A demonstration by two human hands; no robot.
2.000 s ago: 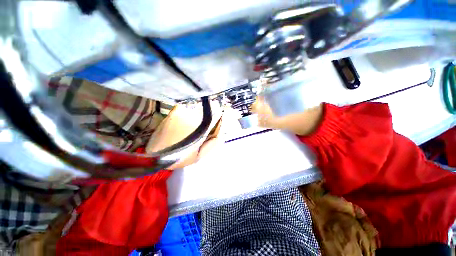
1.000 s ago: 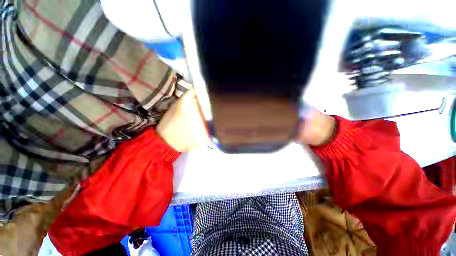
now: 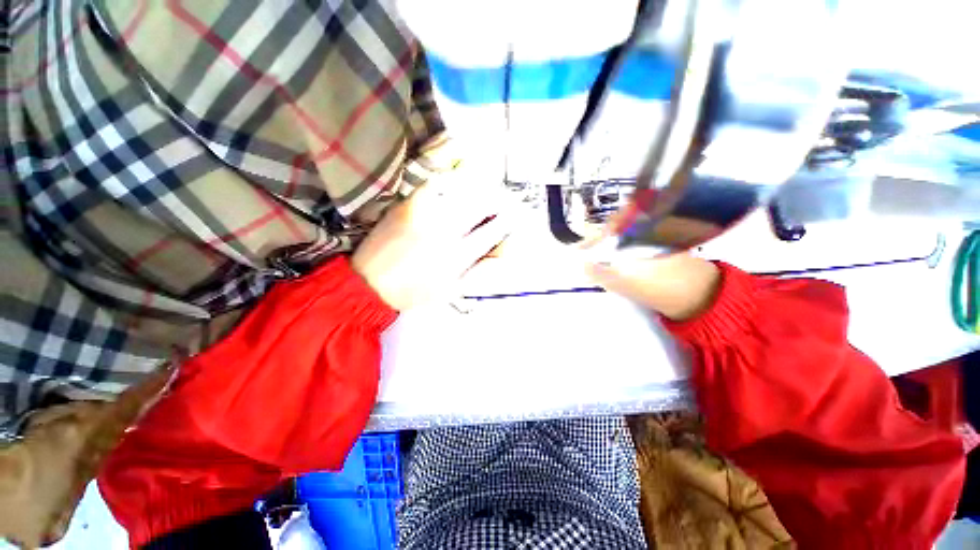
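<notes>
My left hand (image 3: 424,245) lies on the machine bed against the gathered edge of the checked fabric (image 3: 269,129); glare hides whether its fingers grip it. My right hand (image 3: 658,281) is just right of the needle area (image 3: 602,202), fingers pointing left towards it. A blurred shiny part partly covers its fingertips, and no held thing can be made out. The sewing machine head (image 3: 527,81) is white with a blue stripe. A thin dark line runs down to the needle area.
A small black object (image 3: 788,223), partly hidden, lies on the bed at right. Green rings (image 3: 971,281) are at the right edge. Brown fabric (image 3: 699,483) lies right of my lap, with more (image 3: 59,467) at lower left. A blue crate (image 3: 355,489) is below the table edge (image 3: 527,408).
The big dark shape that blocked the centre one second ago is gone, and the needle area shows again. The checked fabric reaches further right in the view. Both hands remain beside the needle area.
</notes>
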